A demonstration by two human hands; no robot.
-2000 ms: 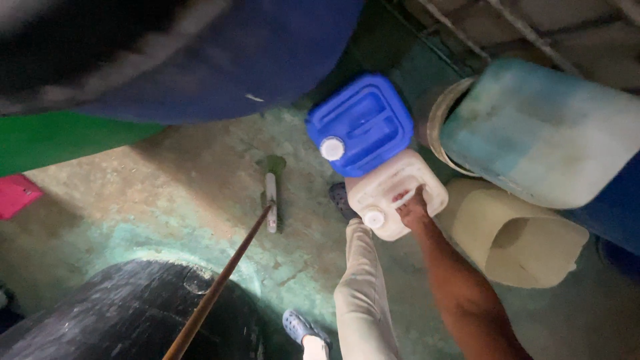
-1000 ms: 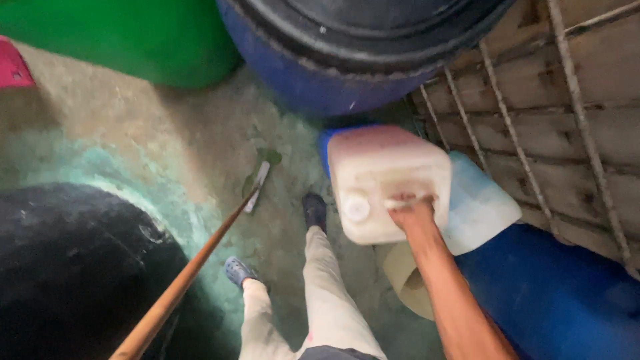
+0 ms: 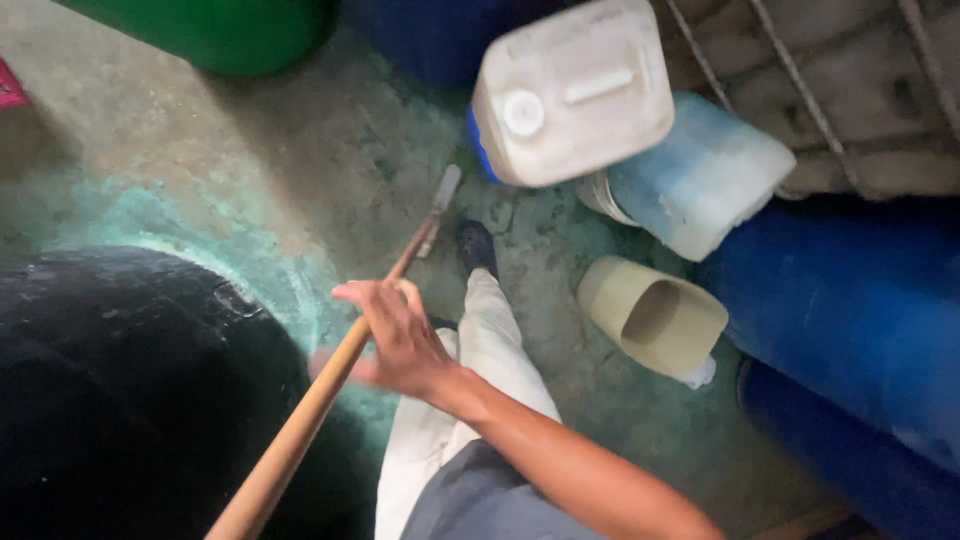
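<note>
My right hand (image 3: 401, 341) is at a long wooden pole (image 3: 311, 412), its fingers spread and partly blurred; no closed grip shows. The pole slants from the lower left down to a pale, narrow head (image 3: 442, 202) on the floor. My left hand is out of view. Beyond my right hand, a whitish plastic jerrycan (image 3: 577, 82) with a white cap and moulded handle stands over a blue jerrycan (image 3: 484, 146), of which only an edge shows. Beside them a bluish translucent container (image 3: 690, 172) lies across a bucket (image 3: 604, 196).
A large black drum (image 3: 135, 390) stands at the left, with a green drum (image 3: 247, 37) at the top. A cut-open beige container (image 3: 652, 319) is on the floor at the right, near blue drums (image 3: 840, 300). My shod foot (image 3: 478, 244) is near the pole's head.
My right hand has let go of the whitish jerrycan's handle and moved left to the pole. The jerrycan, held in the air beside the blue one before, now rests over it.
</note>
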